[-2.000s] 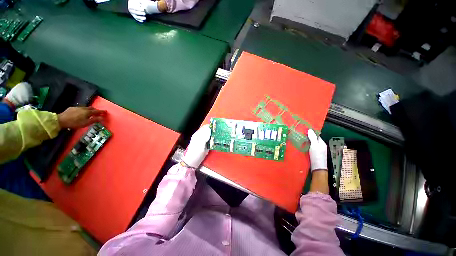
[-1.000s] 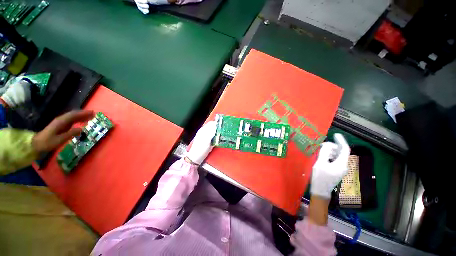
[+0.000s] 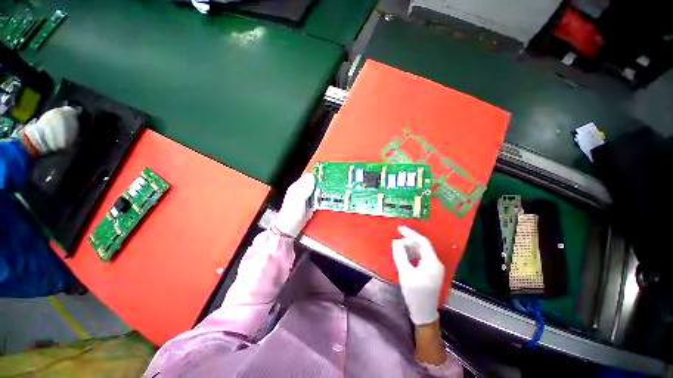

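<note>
A green circuit board (image 3: 369, 198), component side up, is held by its left end in my white-gloved left hand (image 3: 297, 204) above the red mat (image 3: 350, 247). My white-gloved right hand (image 3: 419, 273) is below the board's right part, apart from it, with thumb and forefinger spread and nothing visible in it. A thin pale-green checking template (image 3: 461, 193) lies on the red mat, partly hidden behind the board.
A second red mat (image 3: 199, 214) at the left bears another circuit board (image 3: 130, 214). A person's gloved hand (image 3: 55, 128) is over a black pad (image 3: 92, 159). Right of my mat are a metal rail (image 3: 550, 177) and a black box (image 3: 552, 255) holding a perforated strip (image 3: 527, 258).
My right hand has left the board's right side, risen over the black box, then come back left and down over the mat. The neighbour's bare hand has withdrawn from the left board.
</note>
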